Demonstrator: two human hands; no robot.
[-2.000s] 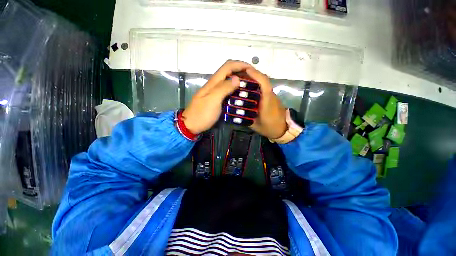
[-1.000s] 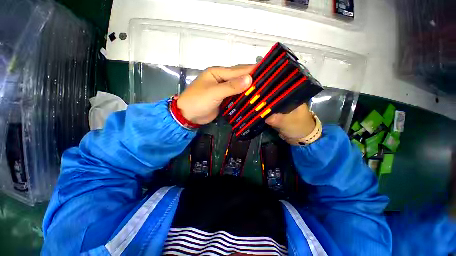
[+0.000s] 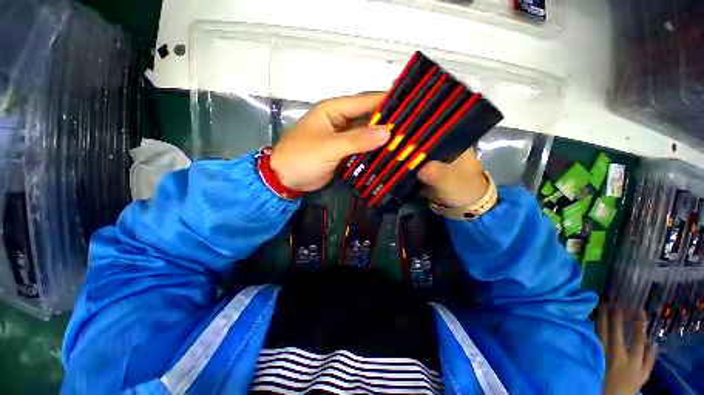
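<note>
My left hand (image 3: pixel 320 146) and my right hand (image 3: pixel 457 183) hold a fanned stack of several black handsets (image 3: pixel 424 127) between them. Their red side edges with small yellow-orange marks face up and the stack is tilted, upper end to the right. My left thumb lies on the edges; my right hand is partly hidden under the stack. Below it, a clear blister tray (image 3: pixel 231 58) lies on the bench. Three more handsets (image 3: pixel 309 239) lie in the part nearest me, their upper ends showing, the rest hidden by my body.
Tall piles of clear trays (image 3: pixel 85 154) stand at left. A white cloth (image 3: pixel 157 167) lies beside the tray. Green pieces (image 3: pixel 575 181) are scattered at right. A side tray of phones (image 3: pixel 679 239) and another person's hand (image 3: pixel 624 351) are at far right. Another tray (image 3: pixel 567 19) lies beyond.
The stack was end-on between both hands, then was turned to show its side edges; it has since shifted slightly. The side tray of phones and another person's hand have appeared at right.
</note>
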